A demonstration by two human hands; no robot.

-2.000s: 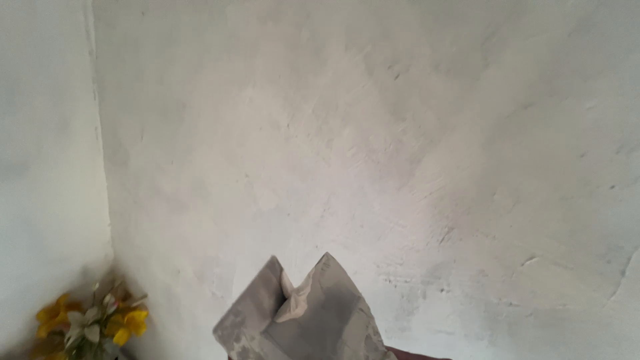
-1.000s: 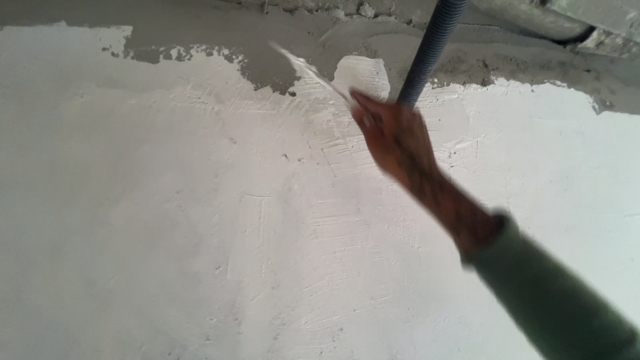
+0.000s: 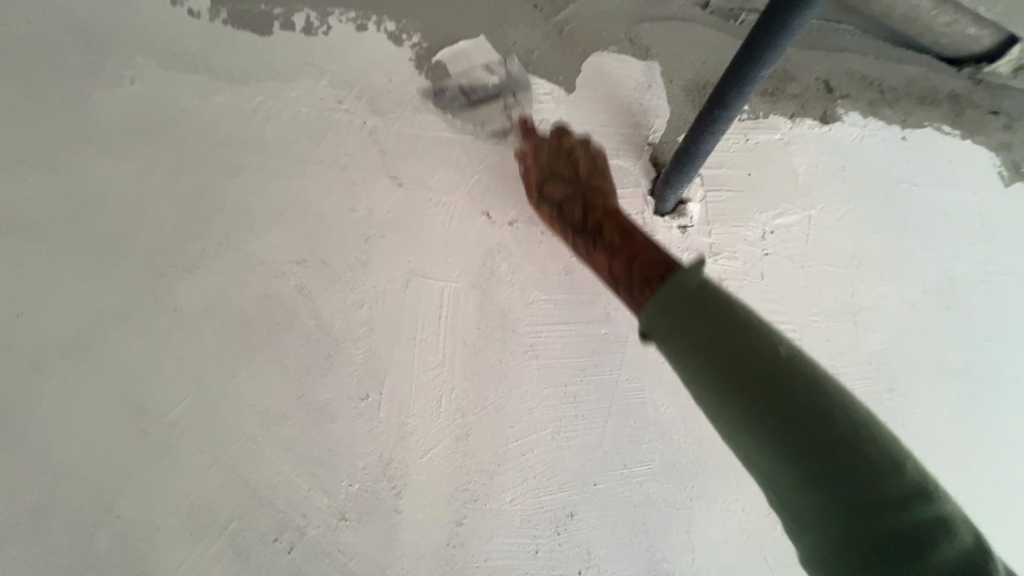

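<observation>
My right hand (image 3: 570,180), in a green sleeve, is raised to the upper part of the wall and closed around a putty knife or trowel (image 3: 478,94). The blade is blurred, smeared with white plaster, and lies at the ragged edge between white plaster (image 3: 320,264) and the bare grey strip (image 3: 544,28). To the right of the blade, a fresh white patch of plaster (image 3: 622,92) covers part of the grey. The handle is hidden in my fist. My left hand is out of view.
A dark conduit (image 3: 724,104) comes out of a small hole in the wall just right of my hand and rises to the top edge. At the upper right lies a grey pipe (image 3: 944,28) beside the rough grey surface.
The view has swung from the wall corner with yellow flowers to the upper wall. Since one second ago, the blade has turned from edge-on to broad side in view, against the wall.
</observation>
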